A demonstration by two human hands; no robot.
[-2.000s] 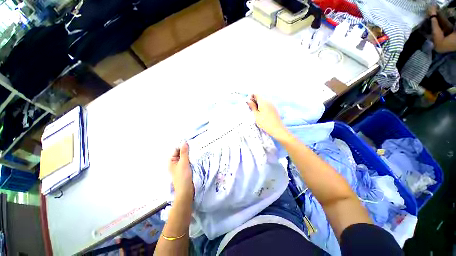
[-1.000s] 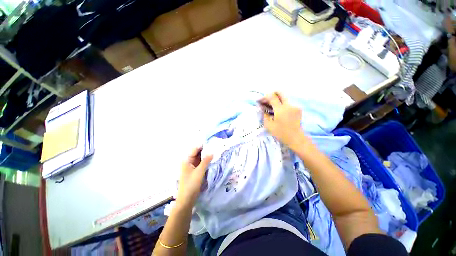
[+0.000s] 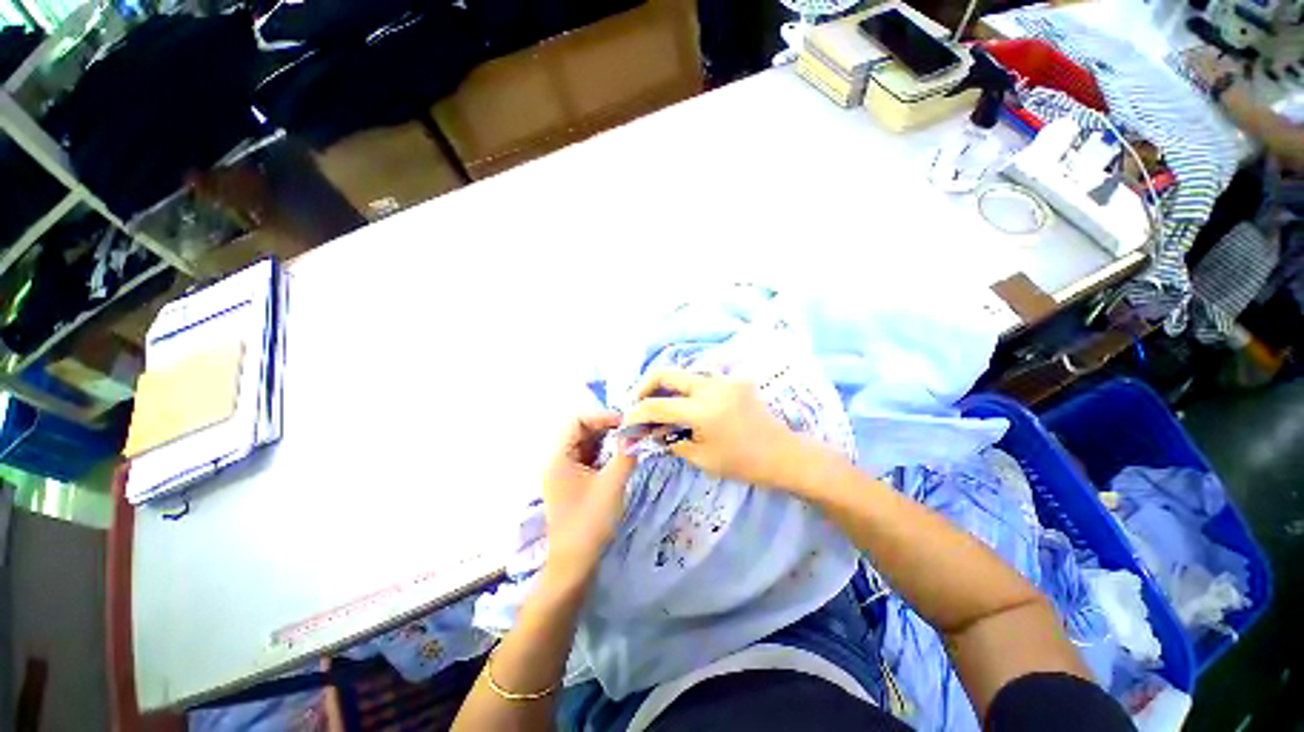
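Note:
A pale blue-white floral garment point(image 3: 687, 536) lies bunched over the near table edge and the wearer's lap, with fine gathers below a seam. My left hand point(image 3: 584, 479) pinches the cloth at the seam. My right hand point(image 3: 722, 426) is close beside it, fingers bent over the same spot. A small dark tool, looking like thread snips point(image 3: 667, 431), shows between the right fingers. Its tips and any thread ends are too small to tell. Plain light blue cloth point(image 3: 908, 365) lies to the right of the garment.
A clipboard with papers point(image 3: 215, 322) lies far left. A measuring tape point(image 3: 375, 605) runs along the near edge. Blue bins point(image 3: 1065, 508) with crumpled garments stand at right. A tape roll point(image 3: 1014, 209), spray bottle point(image 3: 972, 147) and phone point(image 3: 910, 43) are far right. A person's arm point(image 3: 1266, 115) shows top right.
My right hand has moved left and down from the garment's upper right part to beside my left hand. The upper cloth is now more bunched. The view has shifted slightly.

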